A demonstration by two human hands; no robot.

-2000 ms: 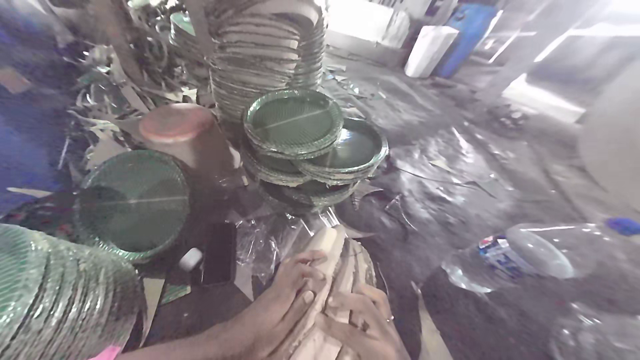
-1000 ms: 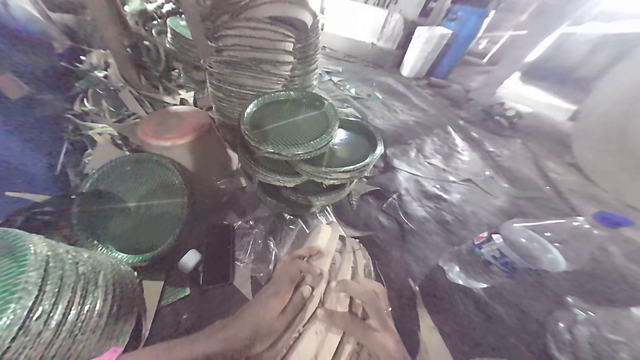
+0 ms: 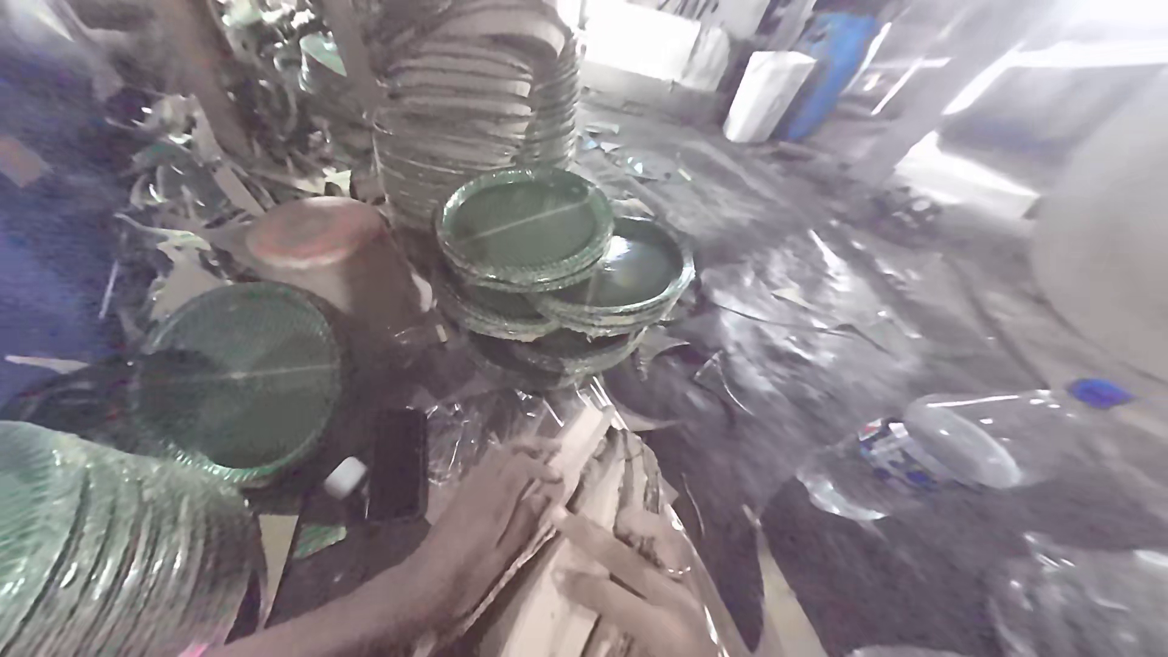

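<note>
A bundle of pale, layered plates or sheets (image 3: 584, 547) stands on edge at the bottom centre, with clear plastic film around it. My left hand (image 3: 502, 511) lies against its left side, fingers curled over the top edge. On the right side my right hand (image 3: 630, 575) grips it, fingers spread across the layers. Beyond the hands sit several overlapping stacks of green round plates (image 3: 525, 228). Another green round plate (image 3: 239, 376) lies to the left, and a large stack of plates lies on its side (image 3: 128, 547) at the lower left.
A dark phone-like object (image 3: 398, 464) and a small white cap or block (image 3: 346, 477) lie left of my hands. An upturned reddish-bottomed container (image 3: 319, 242) stands behind. Tall plate stacks (image 3: 456, 119) rise at the back. A clear plastic bottle (image 3: 958, 447) lies at the right, on dark sheeting.
My right hand has shifted a little over the bundle, its fingers now stretched further across the layers. The stacks and bottle have stayed where they were.
</note>
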